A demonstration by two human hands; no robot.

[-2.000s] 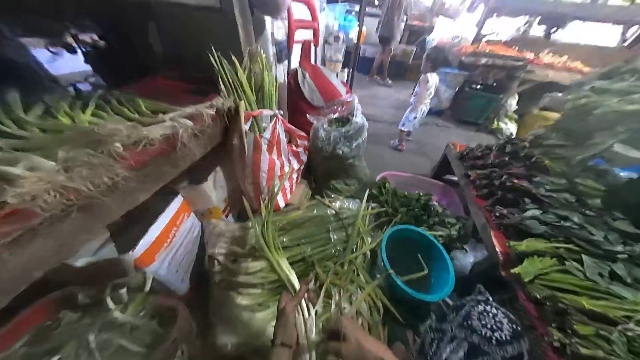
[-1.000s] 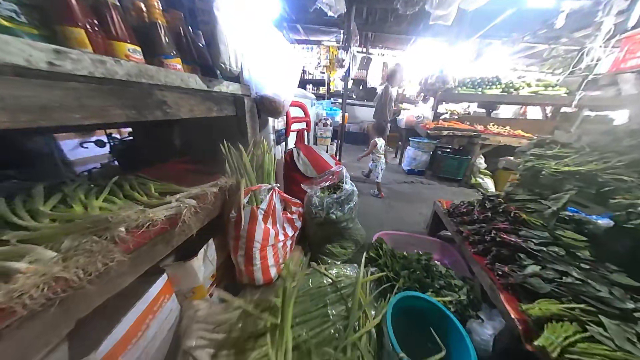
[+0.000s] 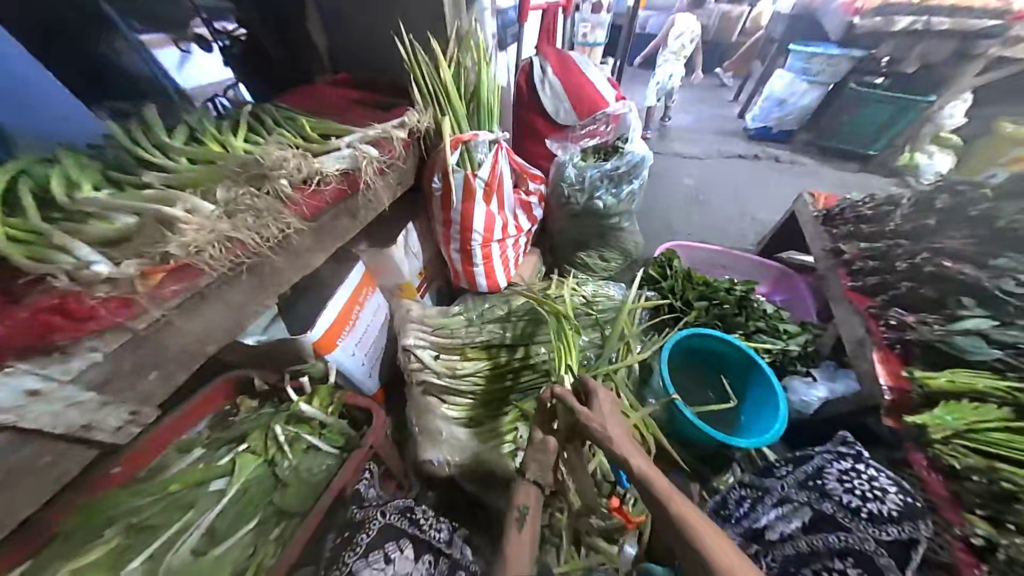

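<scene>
My left hand [image 3: 542,436] and my right hand [image 3: 596,412] are close together at the lower middle, both on a small bunch of green onions [image 3: 566,340] whose leaves point away from me. The fingers partly hide the stalks' lower ends. Just beyond and to the left lies a large pile of green onions [image 3: 480,344] on plastic, white ends to the left. Loose leaves and trimmings lie below my hands. To the right of my right hand stands a teal bucket [image 3: 724,388] with some liquid and a bent stalk in it.
A red crate [image 3: 376,424] of leafy scraps stands at lower left, below a wooden shelf [image 3: 240,296] of rooted onions. A striped bag [image 3: 488,216] stands behind the pile, a pink basin [image 3: 744,268] of leaves at right. A vegetable stand borders the right. A person is in the aisle.
The view has tilted up and back down. My hands, out of sight one second ago, are in view again with the onion bunch. The small person in the aisle has moved.
</scene>
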